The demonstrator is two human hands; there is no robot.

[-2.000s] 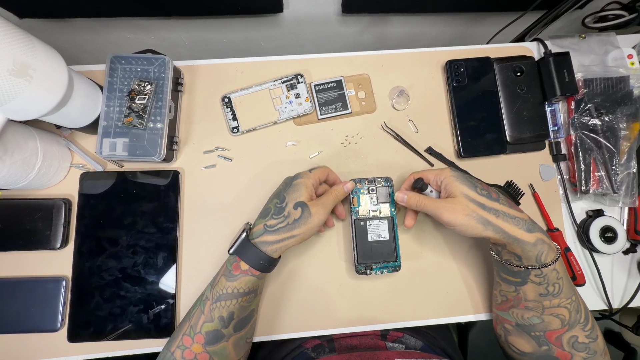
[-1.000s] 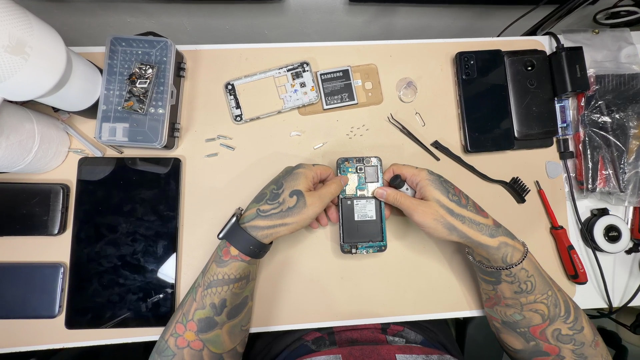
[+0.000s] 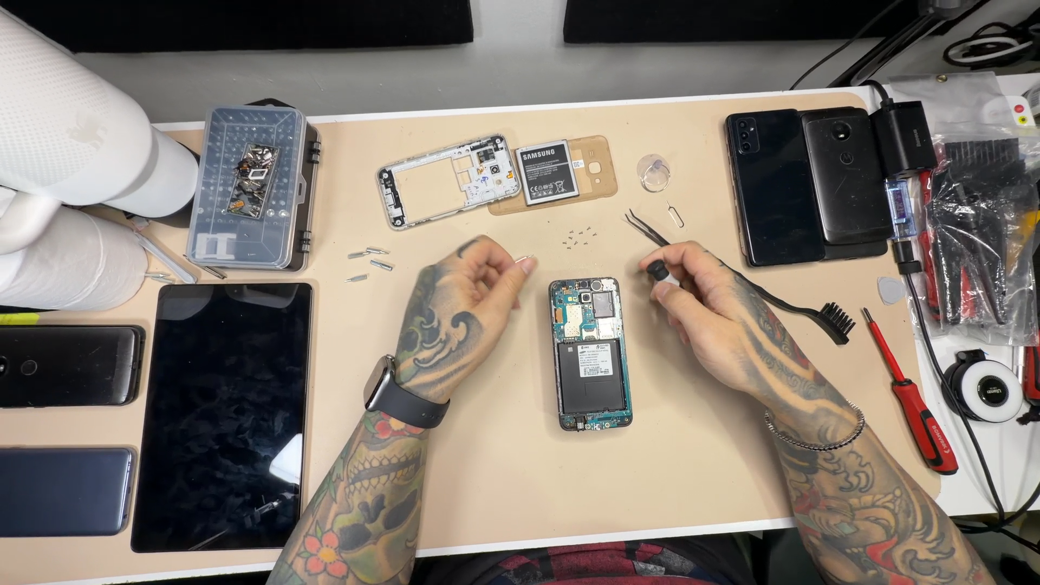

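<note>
An opened smartphone with its teal circuit board exposed lies on the beige mat between my hands, touched by neither. My left hand, up and left of it, pinches a small pale part at the fingertips, too small to identify. At the phone's right, my right hand holds a small black-and-silver screwdriver handle. Beyond the phone lie tiny screws, a white phone mid-frame, and a Samsung battery on a gold back cover.
Tweezers, a black brush and a red screwdriver lie rightward; two phones are behind. A tablet, metal bits and a lidded plastic case are on the left. A SIM ejector pin lies near the tweezers.
Both hands have left the opened phone, my left hand moving up and left with a small part, my right hand moving right with the screwdriver handle still in it.
</note>
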